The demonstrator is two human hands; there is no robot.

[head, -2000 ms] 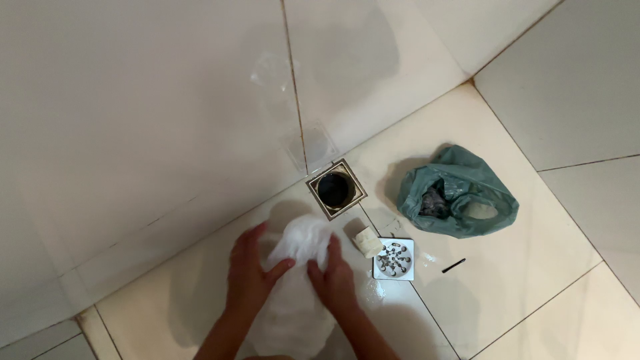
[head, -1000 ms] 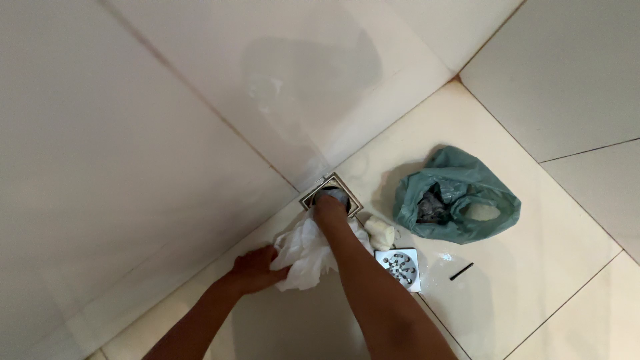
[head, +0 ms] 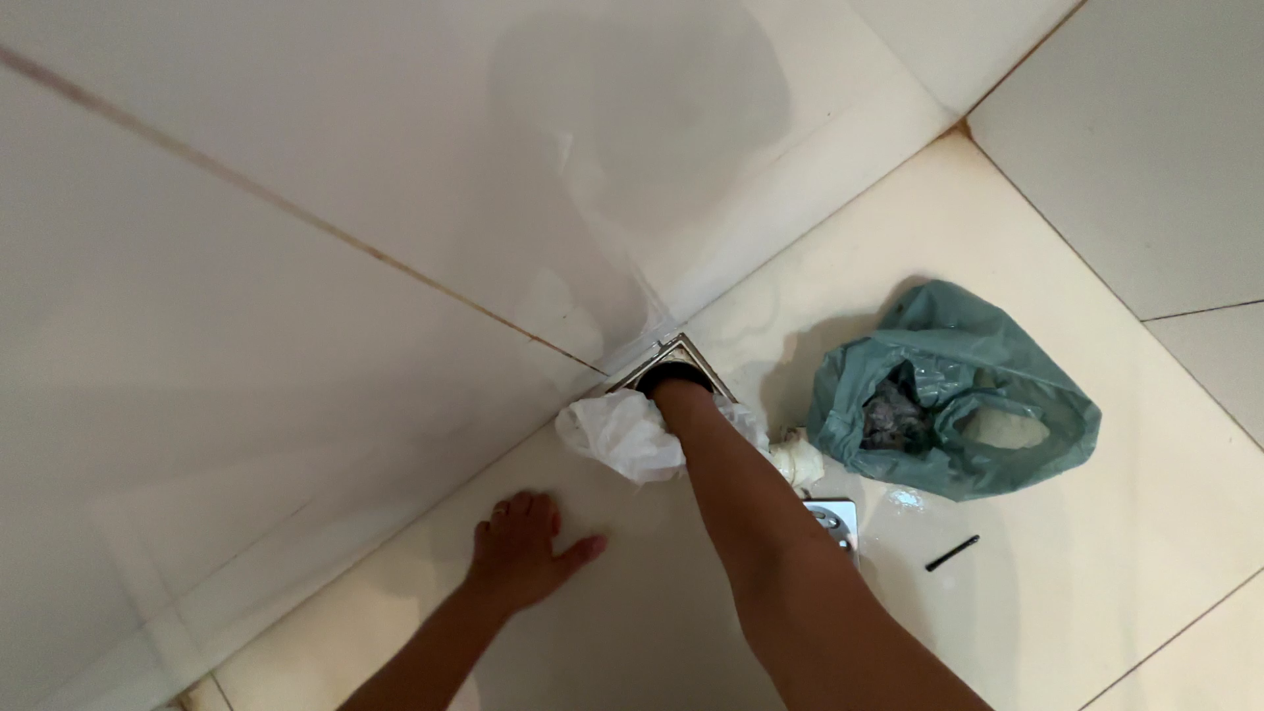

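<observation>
My right arm reaches down into the round hole of a square floor drain, so my right hand is hidden inside from the wrist on. A crumpled white plastic bag lies around the near side of the drain, on both sides of my forearm. My left hand holds nothing; it is near the floor, below and left of the bag, with the thumb spread. Beside the forearm lies a whitish crumpled piece, its material unclear. The metal drain grate is partly hidden behind the same arm.
A green plastic bag with dark, matted matter and something pale in its opening stands on the tiles right of the drain. A short black stick-like object lies below it. The tiled wall rises directly behind the drain.
My right hand has gone down into the drain, where two seconds ago both hands were on the white bag outside it. My left hand has let go of the bag.
</observation>
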